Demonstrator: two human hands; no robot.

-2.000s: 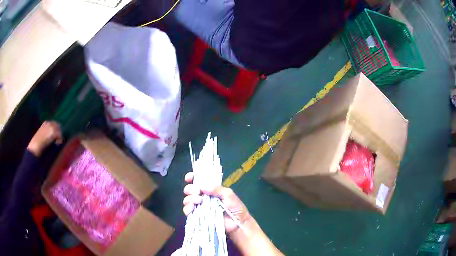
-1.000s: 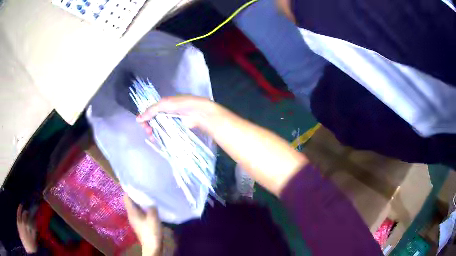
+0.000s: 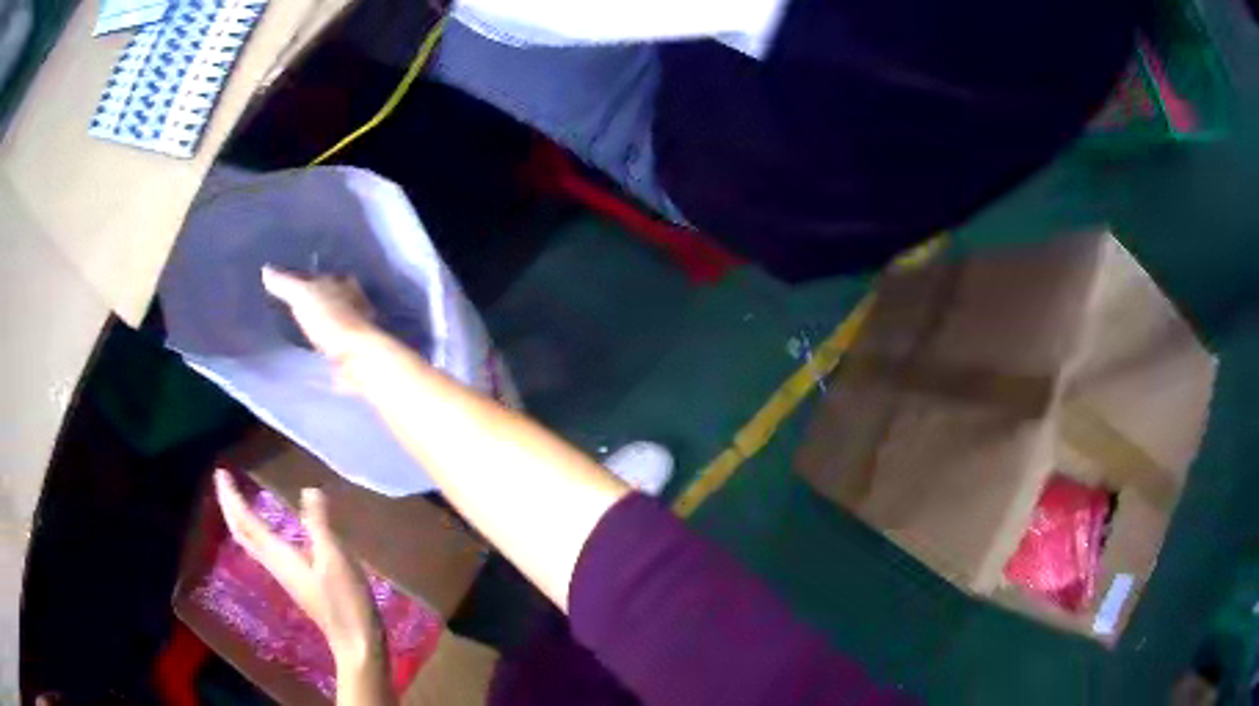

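Note:
The white sack (image 3: 394,448) stands with its mouth gaping toward me at the left. My right hand (image 3: 329,315) reaches over its rim into the mouth; its fingers look loose and no strips show in it. The fingertips are blurred against the sack's inside. My left hand (image 3: 311,566) is open and empty, fingers apart, above the carton with pink lining, away from the sack. The thin white strips do not show now.
The carton with pink bubble wrap (image 3: 256,607) is below the sack. Another open carton (image 3: 953,414) stands at right. A dotted panel (image 3: 177,76) lies on the bench (image 3: 83,193). A seated person (image 3: 884,124) is ahead; a green crate (image 3: 1194,83) is upper right.
The strips have gone from my right hand, which has moved from the carton area up and left into the sack's mouth. My left hand has let go of the sack's rim and opened.

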